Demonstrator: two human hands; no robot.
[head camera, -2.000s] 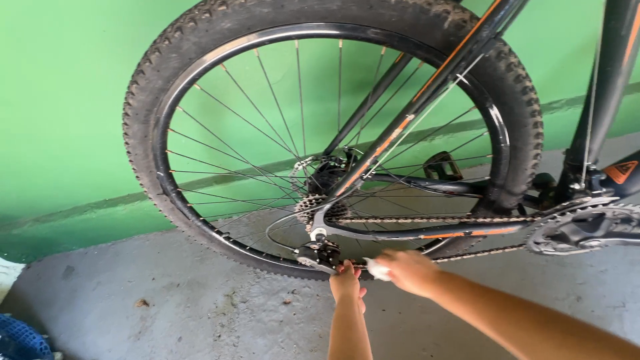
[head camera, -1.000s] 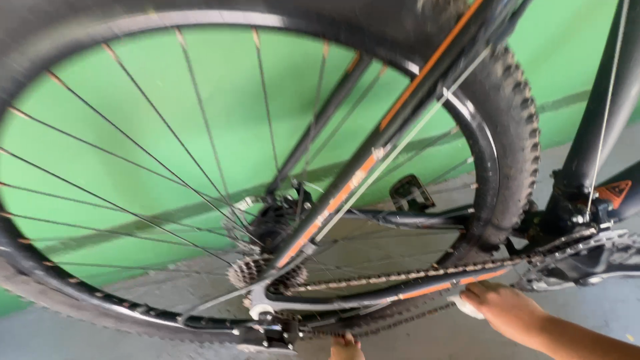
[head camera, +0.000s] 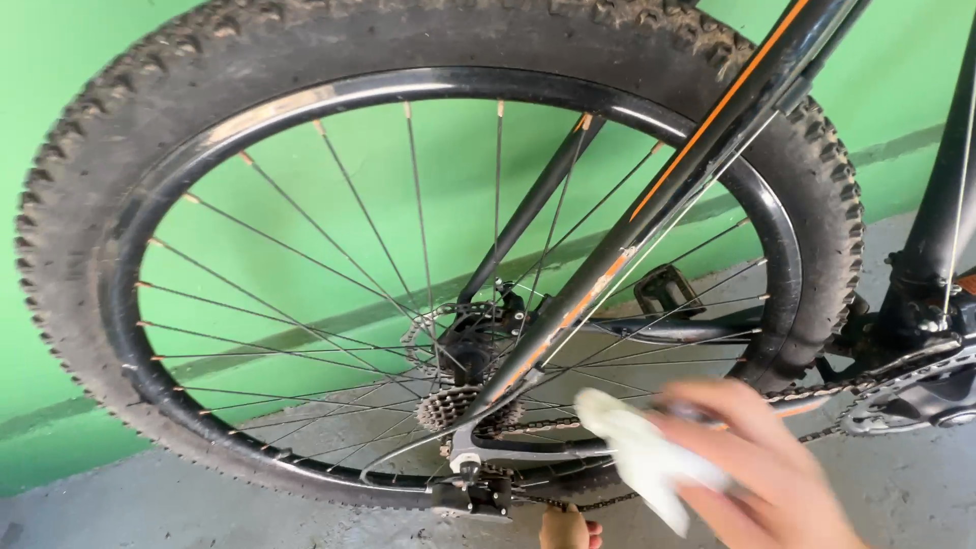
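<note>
My right hand (head camera: 751, 465), blurred, holds a white cloth (head camera: 648, 457) between thumb and fingers, in front of the chainstay and the upper run of chain. Low in the view, my left hand (head camera: 566, 528) is at the lower run of the bicycle chain (head camera: 610, 502), its fingers closed around it just right of the rear derailleur (head camera: 473, 496). Above the derailleur sits the rear cassette (head camera: 450, 408) at the hub of the rear wheel. The chainring (head camera: 877, 404) is at the right.
The knobby rear tire (head camera: 69, 229) fills the left and top. A black frame stay with orange stripes (head camera: 679, 168) crosses the wheel. A pedal (head camera: 667, 291) shows behind it. A green wall (head camera: 46, 442) stands behind the grey floor (head camera: 191, 503).
My right hand with the cloth has come up off the chain area, where it was one second ago. My left hand stays at the lower chain near the derailleur. The view has moved closer.
</note>
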